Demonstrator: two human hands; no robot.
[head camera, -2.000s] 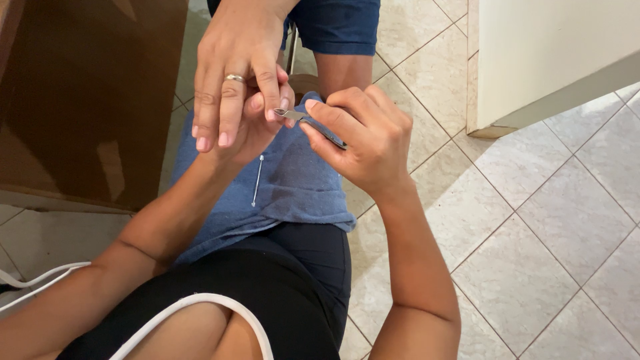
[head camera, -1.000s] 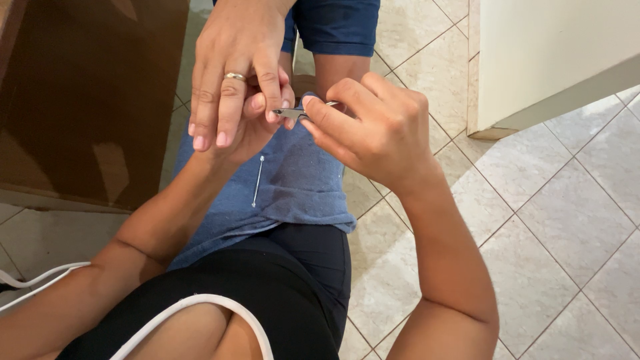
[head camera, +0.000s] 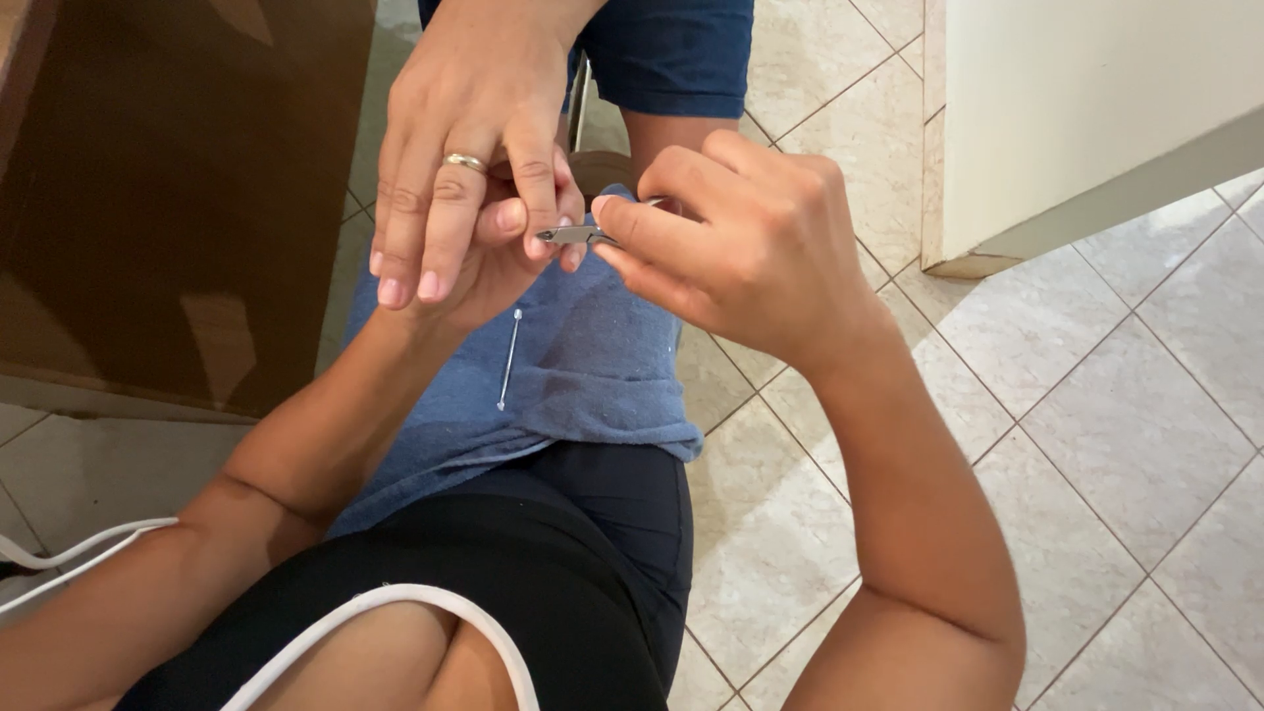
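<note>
My right hand (head camera: 746, 237) grips a metal cuticle nipper (head camera: 571, 235), its jaws at the nail of the smallest finger in view on another person's hand (head camera: 474, 128). That hand lies palm down with a gold-coloured ring (head camera: 464, 161) on one finger. From beneath, my left hand (head camera: 499, 262) holds the person's finger near its tip; part of my palm is hidden under their hand. A thin metal double-ended manicure tool (head camera: 510, 360) rests on the blue towel (head camera: 612, 395) over my lap, below the hands.
The other person's legs in blue shorts (head camera: 676, 59) are across from me. A dark brown wooden furniture panel (head camera: 168, 217) stands at the left, a pale wall or partition (head camera: 1086, 109) at the upper right. Tiled floor (head camera: 1126, 444) surrounds us.
My right hand and forearm have shifted and turned, and the nipper now lies more level than two seconds ago. The other person's hand and the tool on the towel have stayed in place.
</note>
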